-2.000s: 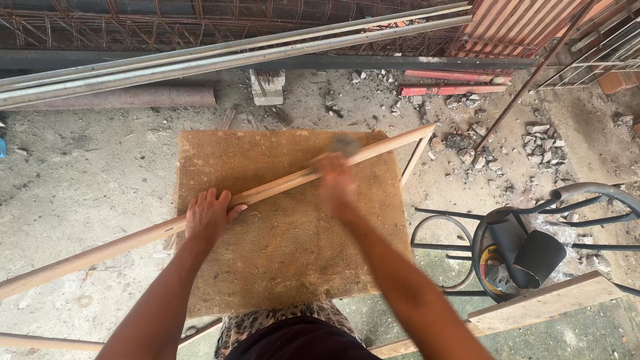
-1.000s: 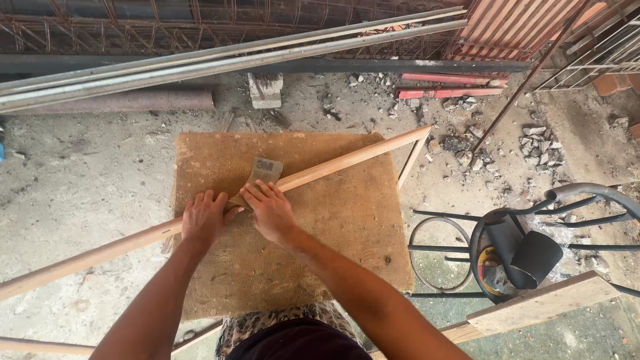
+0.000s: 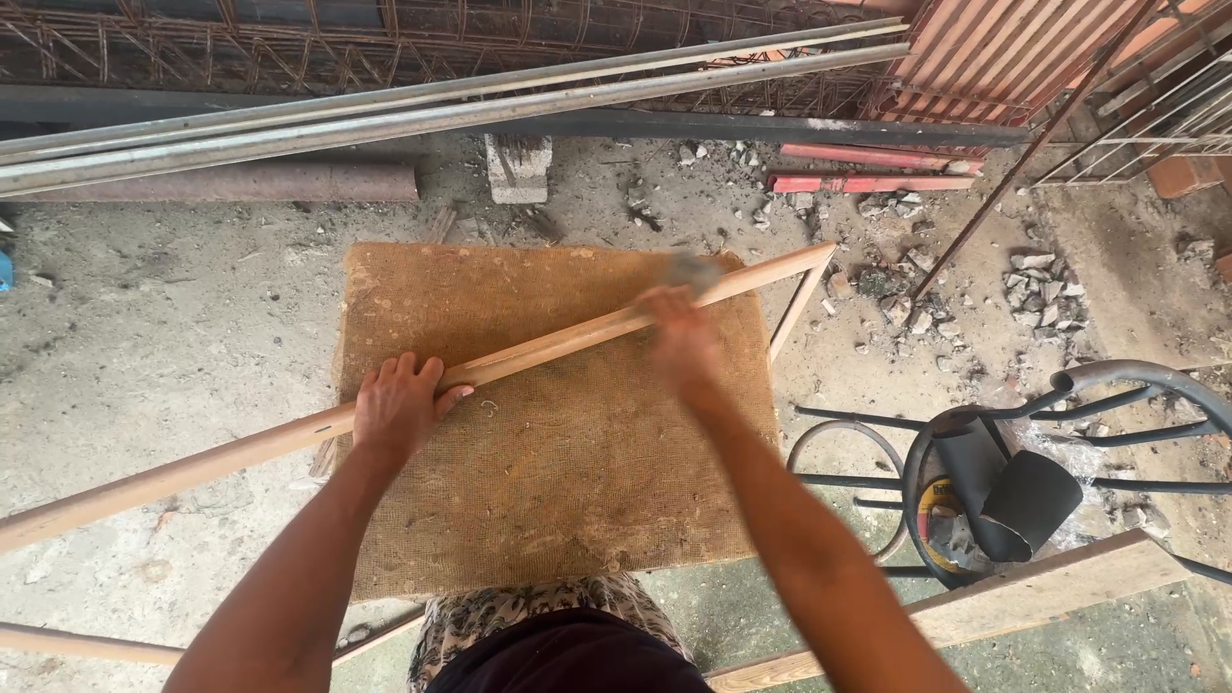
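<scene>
A long wooden frame rail (image 3: 549,345) lies slantwise across a burlap-covered work surface (image 3: 597,462), and a shorter wooden piece (image 3: 794,313) joins it at the upper right corner. My left hand (image 3: 399,399) grips the rail near the surface's left edge, its thumb on the near side. Farther right, my right hand (image 3: 681,332) is blurred over the rail, holding a piece of sandpaper (image 3: 695,274) against the wood. The paper is also blurred, and my fingers hide part of it.
A round metal chair (image 3: 929,481) at the right holds rolled dark abrasive sheets (image 3: 1030,505). Near it lies a wooden board (image 3: 1049,592). Metal bars (image 3: 462,106) cross the top, above a concrete block (image 3: 520,168). Rubble (image 3: 1044,294) and red metal pieces (image 3: 871,183) lie on the floor.
My right hand has moved from beside my left hand, up and right along the rail, with the sandpaper. My left hand stays on the rail in about the same place.
</scene>
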